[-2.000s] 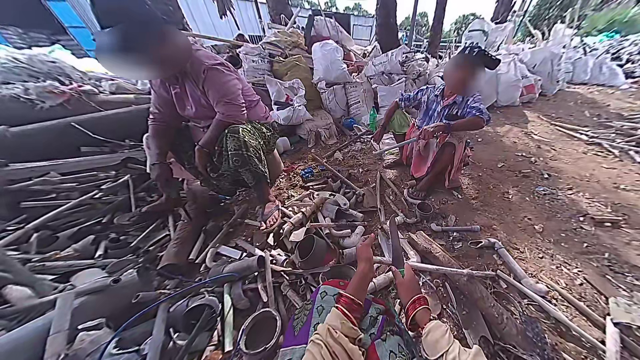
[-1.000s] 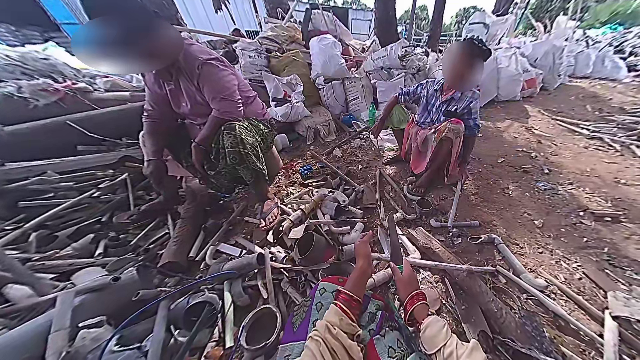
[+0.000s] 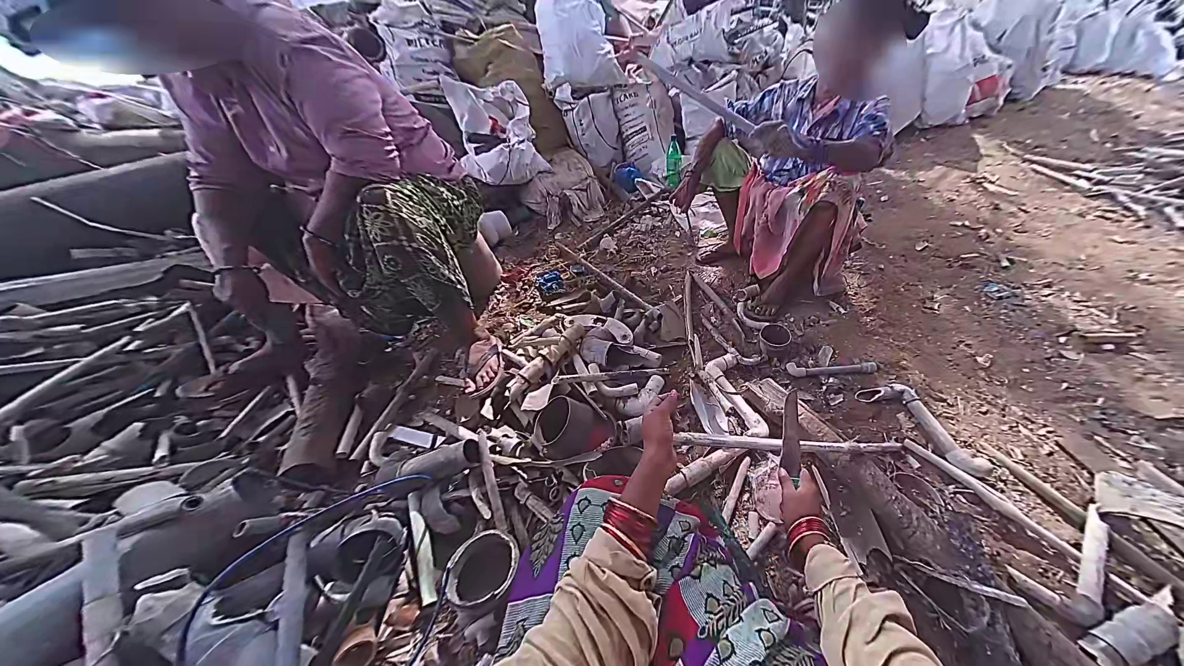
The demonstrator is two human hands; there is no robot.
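Note:
My right hand [image 3: 799,495] grips the handle of a knife or machete-like tool, its worn metal blade [image 3: 791,435] pointing up and away from me. My left hand [image 3: 659,433] is raised over the patterned cloth [image 3: 592,518] on my lap, its fingers together and pointing up; whether it holds anything is not clear. Just beyond both hands, a thin pale pipe [image 3: 786,444] lies across the pile, passing behind the blade. A short, wide grey pipe piece [image 3: 564,427] lies left of my left hand, among pipe fittings.
A person in a pink shirt [image 3: 314,102] bends over scrap pipes at left. Another person [image 3: 795,176] squats ahead, holding up a long pale strip or pipe [image 3: 689,88]. Filled white sacks [image 3: 638,120] stand behind. A thick log or pipe [image 3: 888,499] lies at right; a blue cable [image 3: 305,523] loops at left.
The person ahead has raised a long pale piece that pointed down to the ground a second ago. My hands stay in nearly the same place.

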